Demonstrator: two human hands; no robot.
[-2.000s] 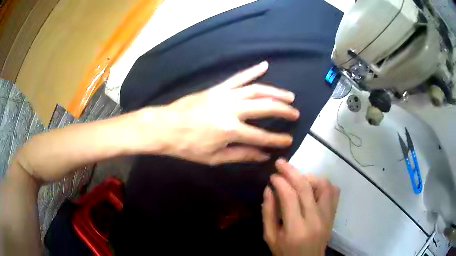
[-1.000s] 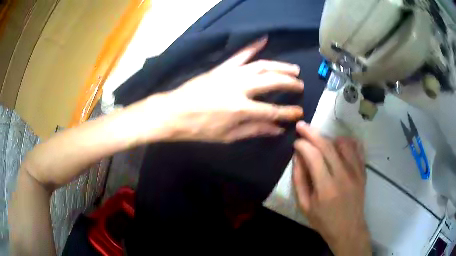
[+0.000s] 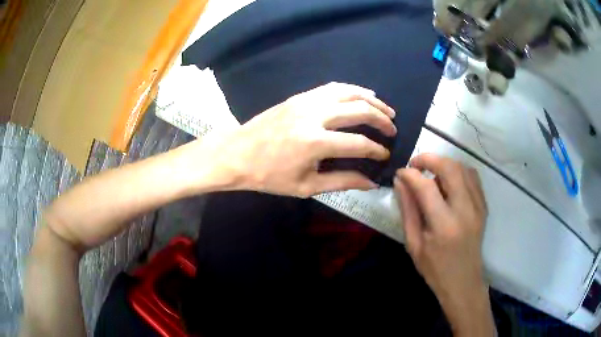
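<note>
A dark navy fabric panel (image 3: 329,56) lies on the white table, its upper right part beside the machine's presser foot area. My left hand (image 3: 316,141) lies flat on the panel, palm down with fingers spread. My right hand (image 3: 441,204) is at the panel's near right corner, thumb and index finger pinched together at its edge. The white sewing machine head (image 3: 507,26) stands at the upper right, with a bright blue bit (image 3: 440,50) beside the foot. The needle tip cannot be made out.
Blue-handled thread snips (image 3: 561,158) and loose dark thread (image 3: 478,131) lie on the machine bed at the right. A measuring strip (image 3: 359,209) runs along the near table edge. Cardboard with orange tape (image 3: 142,85) is at the upper left, and a red stool (image 3: 155,296) at the lower left.
The panel's near edge has moved up onto the table, uncovering the measuring strip. My right hand has moved up and right and now pinches the corner. The view has shifted.
</note>
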